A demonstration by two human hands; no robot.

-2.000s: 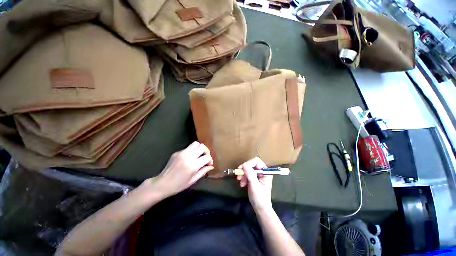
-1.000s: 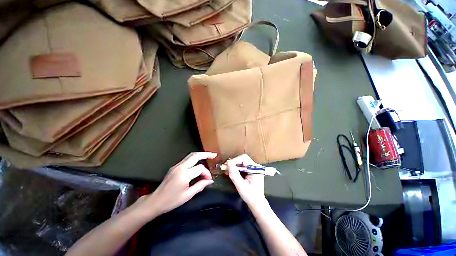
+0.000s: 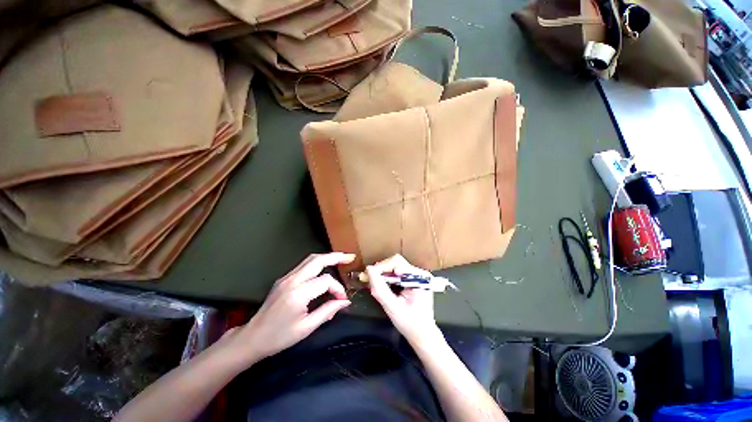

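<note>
A tan bag (image 3: 387,165) with red-brown edge trim (image 3: 505,165) lies in front of me, its strap (image 3: 452,49) looping out behind. My right hand (image 3: 402,298) grips a pen-shaped tool (image 3: 416,281) with a white barrel and dark printed band. Its tip points left at the bag's near left corner; the exact contact is hard to see. My left hand (image 3: 303,301) is at that same corner, fingertips at the trim; whether it pinches the fabric is unclear. Thin loose threads lie across the bag.
Stacked tan bags (image 3: 124,157) fill the left, with more at the top. A brown bag (image 3: 660,45) is at the far right. A power strip (image 3: 612,175), red can (image 3: 637,237), black looped cable (image 3: 569,255) and pale cord are right. A small fan (image 3: 587,381) sits below the edge.
The tool and my right hand have moved left to the bag's corner since two seconds ago. Long threads now show across the bag. The whole view has shifted slightly.
</note>
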